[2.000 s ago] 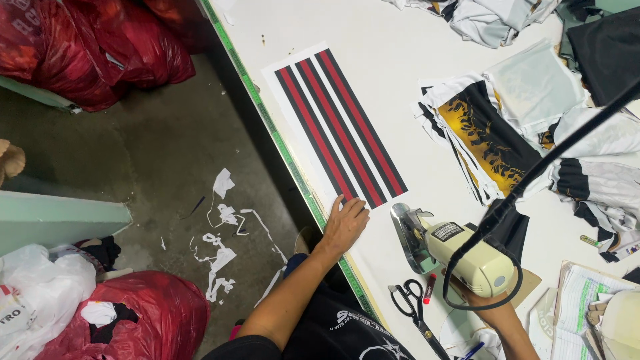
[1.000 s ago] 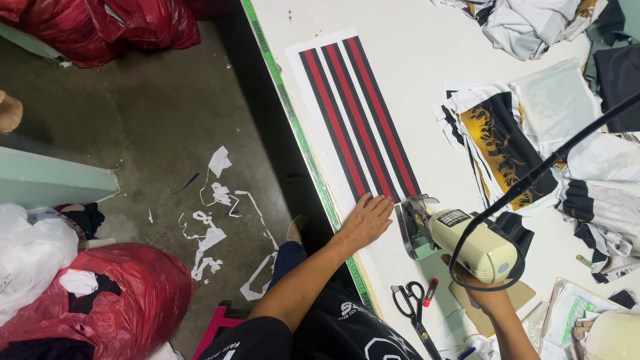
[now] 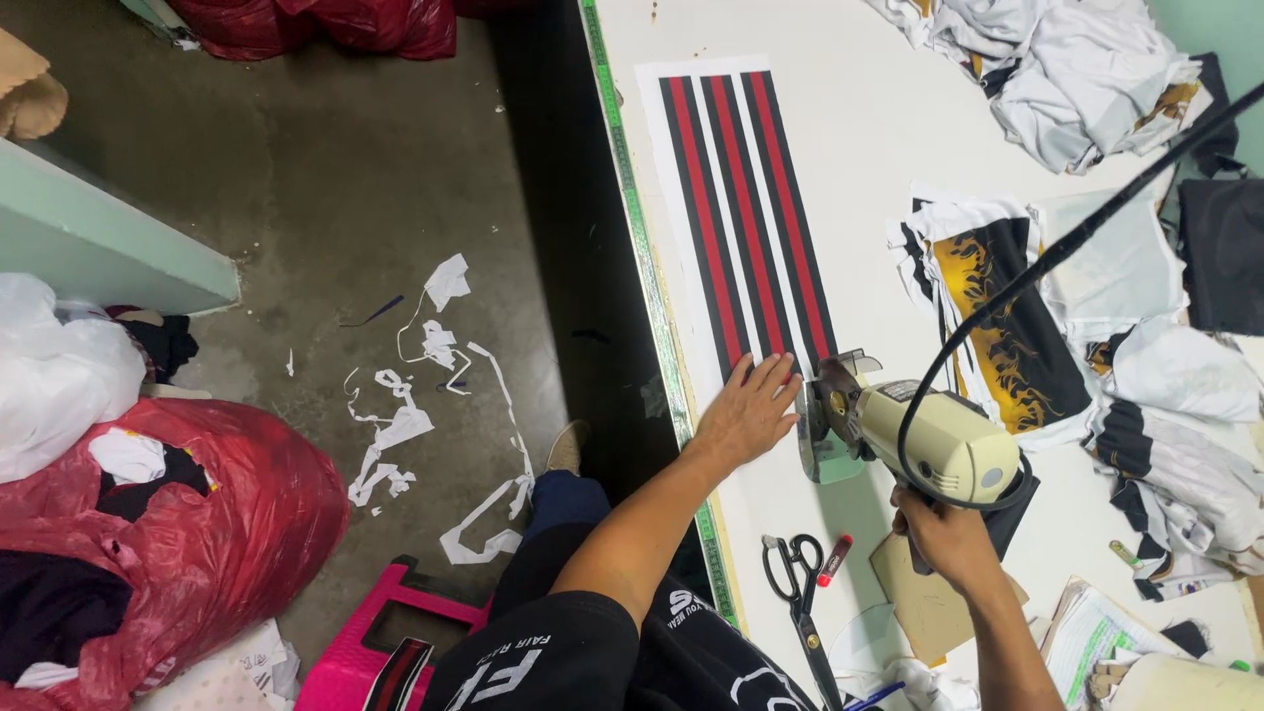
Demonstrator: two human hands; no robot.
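Observation:
A white fabric sheet with black and red stripes point(image 3: 736, 207) lies lengthwise along the table. My left hand point(image 3: 748, 410) rests flat on its near end, fingers slightly apart, holding nothing. Around the handle of a cream electric rotary cloth cutter point(image 3: 938, 434), my right hand point(image 3: 943, 538) is closed. The cutter's blade head and base plate stand at the near right corner of the striped fabric, just right of my left fingertips. Whether the blade touches the fabric cannot be told.
Black-handled shears point(image 3: 805, 602) and a red marker point(image 3: 835, 560) lie on the near table. A flame-print fabric stack point(image 3: 997, 316) and white fabric heaps point(image 3: 1066, 79) are at right. The cutter's black cable point(image 3: 1106, 217) crosses above. A green tape point(image 3: 632, 188) lines the table edge.
The cutter has moved to the striped fabric's near right corner; two seconds ago it stood apart, further right. My left hand stays on the near end. The view has shifted.

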